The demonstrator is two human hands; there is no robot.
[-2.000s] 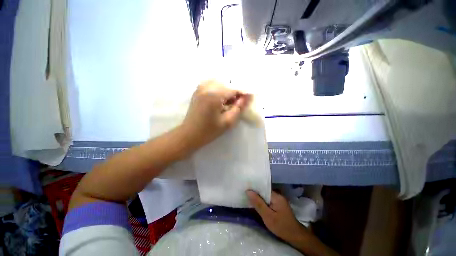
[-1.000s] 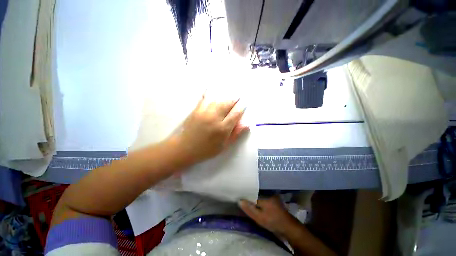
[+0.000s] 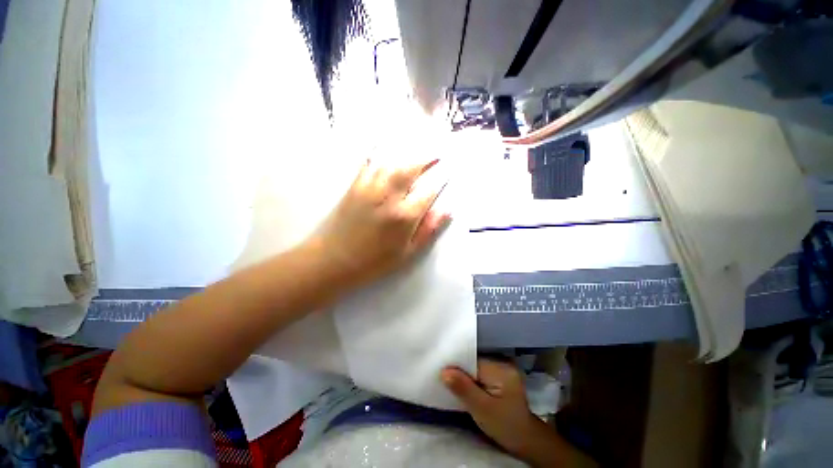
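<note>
A cream fabric panel (image 3: pixel 411 320) lies on the machine table and hangs over its front edge towards my lap. My left hand (image 3: pixel 388 215) lies on top of the fabric, fingers pointing to the needle area, pressing it down. My right hand (image 3: pixel 493 398) pinches the fabric's lower right corner below the table edge, thumb on top. The presser foot (image 3: pixel 473 114) shows under the machine head (image 3: pixel 511 41). The far end of the fabric is lost in the lamp's glare, so I cannot tell if it is under the foot.
Cream cut-piece stacks hang over the table at the left (image 3: pixel 75 183) and right (image 3: pixel 722 210). A grey block (image 3: pixel 558 169) stands right of the foot. A dark thread tuft (image 3: pixel 331 41) hangs at the back. Dark scissors handles (image 3: pixel 816 265) are at the right edge. A red basket (image 3: pixel 78 384) is under the table.
My left hand has flattened from a raised pinch onto the fabric. My right hand still holds the lower corner. The whole view has shifted somewhat.
</note>
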